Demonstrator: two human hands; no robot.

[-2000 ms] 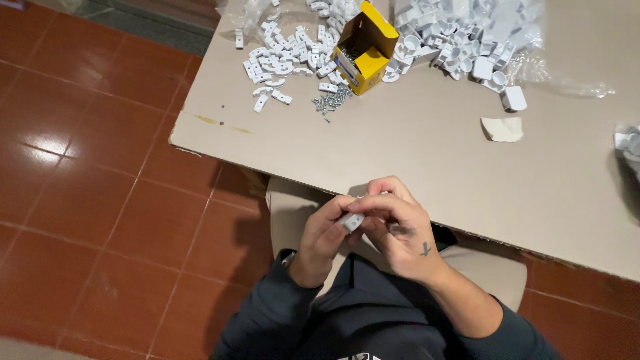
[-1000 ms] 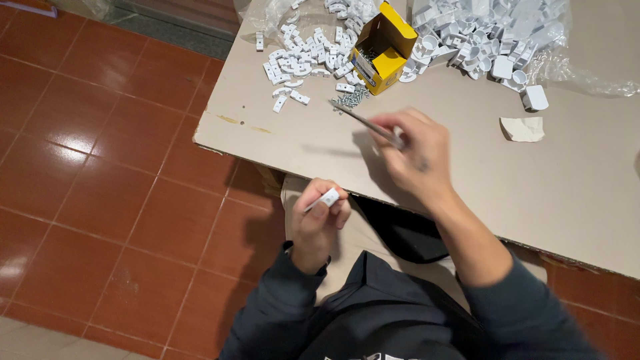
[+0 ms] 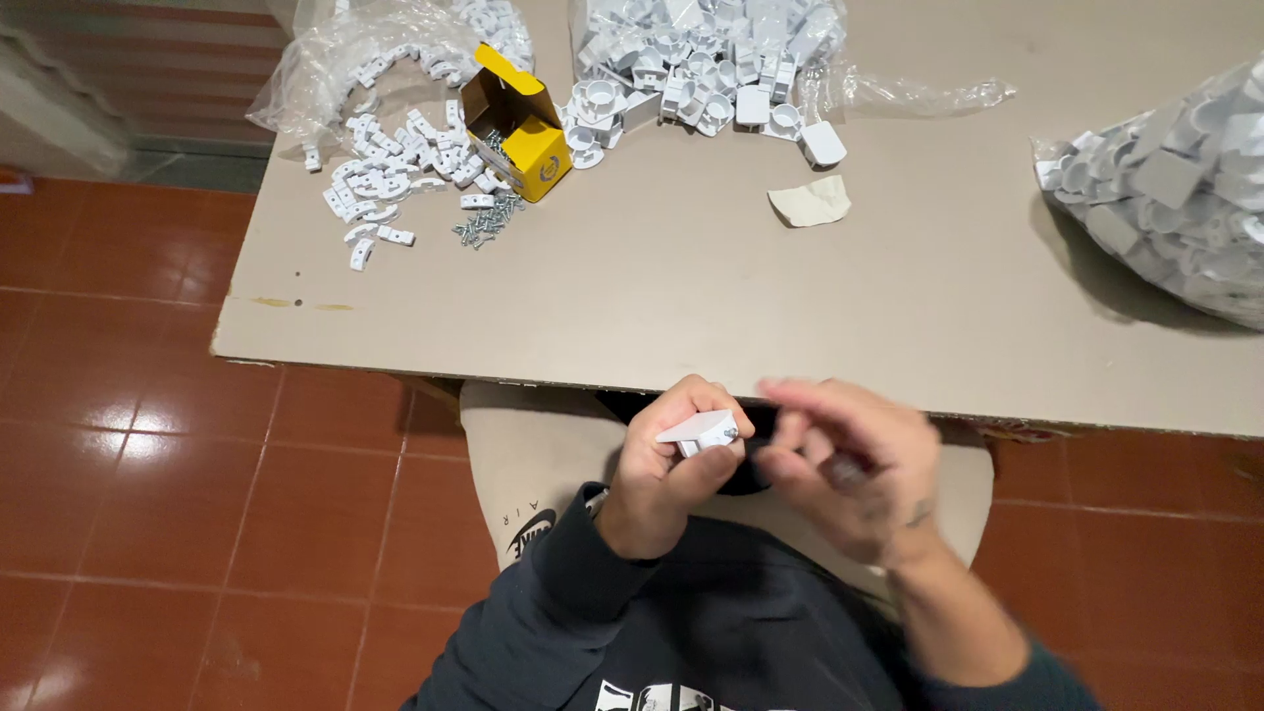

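Observation:
My left hand (image 3: 676, 464) holds a white plastic part (image 3: 699, 431) between thumb and fingers, over my lap just off the table edge. A small metal screw (image 3: 731, 432) shows at the part's right end. My right hand (image 3: 854, 464) is blurred and close to its right, with the fingers partly spread; whether something sits in its palm cannot be told. On the table, a yellow cardboard box (image 3: 538, 158) lies open with screws inside, and a small pile of screws (image 3: 486, 221) lies in front of it. Small white plastic clips (image 3: 380, 178) are spread to its left.
White plastic fittings (image 3: 706, 84) spill from a clear bag behind the box. A torn cream scrap (image 3: 812, 203) lies in front of them. Another full clear bag (image 3: 1175, 193) stands at the right. The table's front edge (image 3: 553, 377) runs just beyond my hands.
My right hand, which held a slim tool near the screw pile one second ago, has come back beside my left hand. A screw now shows on the white part. The view has shifted.

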